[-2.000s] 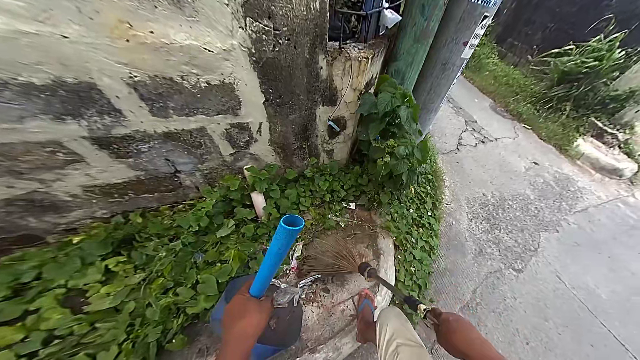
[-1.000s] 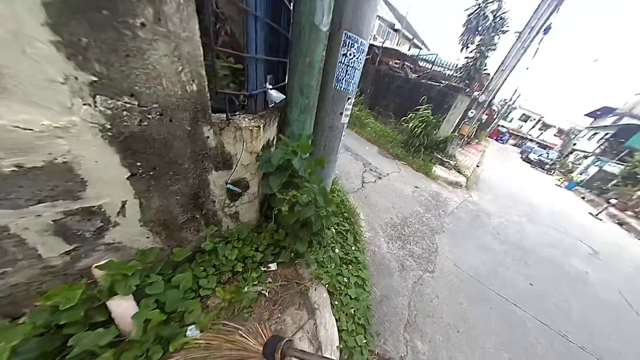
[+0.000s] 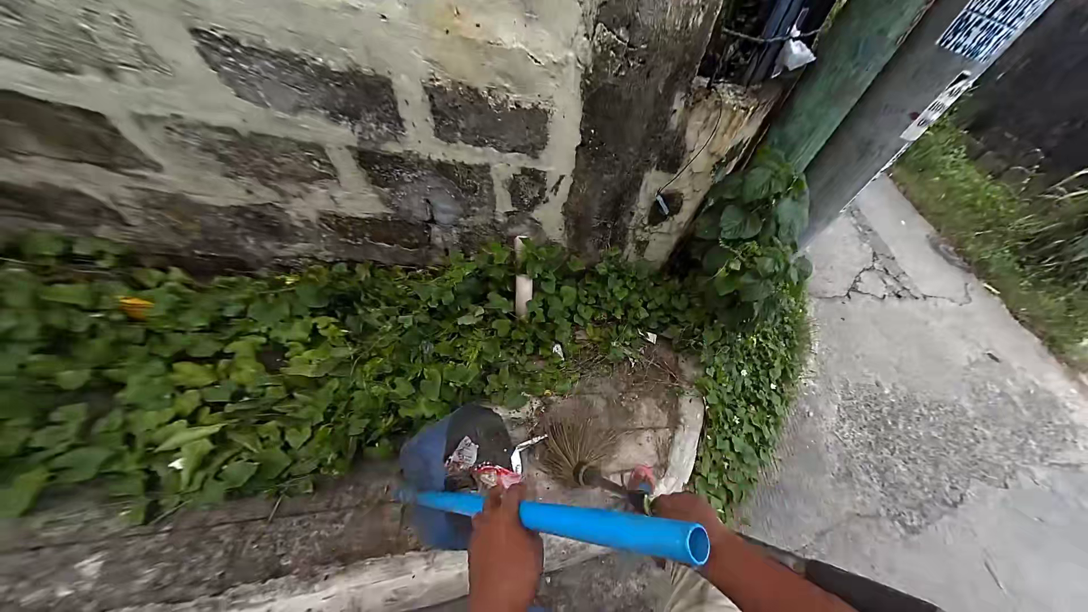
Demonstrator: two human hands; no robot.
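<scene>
My left hand [image 3: 506,548] grips a blue plastic pipe [image 3: 608,529] that lies almost level across the bottom of the view. The pipe's left end is over a blue dustpan-like container [image 3: 425,459], which holds wrappers [image 3: 493,476]. At the right, my right hand [image 3: 687,510] is closed on the handle of a stick broom [image 3: 582,446]; part of the handle shows beside a foot in a sandal. The broom's bristles fan out on the concrete, just right of the container's mouth. The pipe partly hides the container and my right forearm.
Green creeping vines [image 3: 280,365] cover the ground along a block wall [image 3: 297,127]. A white pipe stub [image 3: 523,285] stands among the leaves. Two poles [image 3: 901,102] rise at the upper right, beside a cracked concrete road [image 3: 918,425]. The curb edge [image 3: 688,433] curves past the broom.
The blue pipe stood steeply upright two seconds ago and now lies nearly level. The view swung up toward the street and back down. The bristles have come nearer the container's mouth.
</scene>
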